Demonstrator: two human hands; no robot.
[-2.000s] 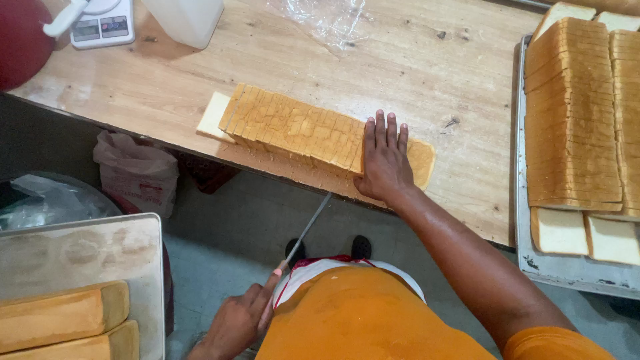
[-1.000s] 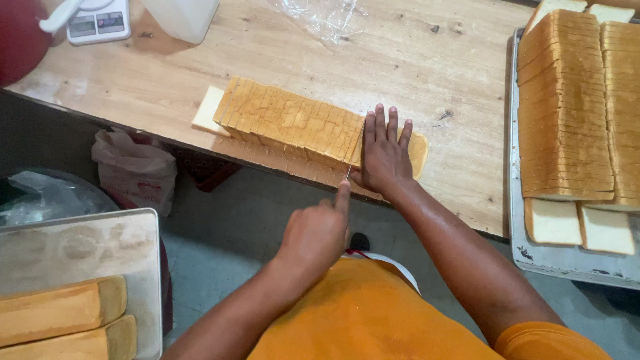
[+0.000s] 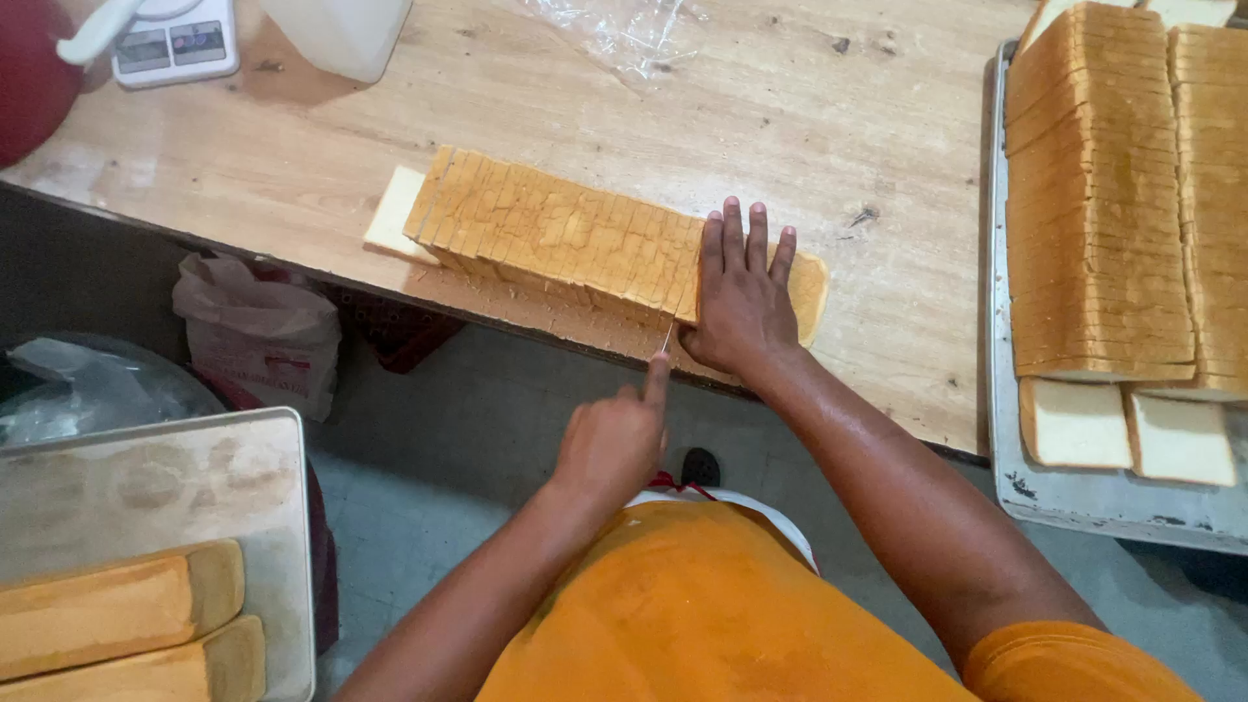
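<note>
A long loaf of sliced bread (image 3: 556, 229) lies along the near edge of the wooden table (image 3: 877, 146), with one white slice (image 3: 395, 214) flat at its left end. My right hand (image 3: 746, 297) presses on the loaf's right end, fingers spread and pointing away from me. Below the loaf, my left hand (image 3: 614, 434) is closed around a knife, its index finger stretched along it. Only a thin piece of the knife's blade (image 3: 668, 336) shows, at the loaf's near side just left of my right hand; the handle is hidden in the fist.
A metal tray (image 3: 999, 292) of sliced loaves (image 3: 1102, 214) stands at right. Whole loaves (image 3: 97, 604) lie on another tray (image 3: 304, 546) at lower left. A kitchen scale (image 3: 180, 49), a translucent container (image 3: 341, 34) and plastic film (image 3: 624, 34) are at the back. A plastic bag (image 3: 258, 331) sits below the table edge.
My left hand has come up from lower left to the loaf's near side, and the knife, seen hanging below the table edge two seconds ago, is now at the loaf. My right hand stays on the right end.
</note>
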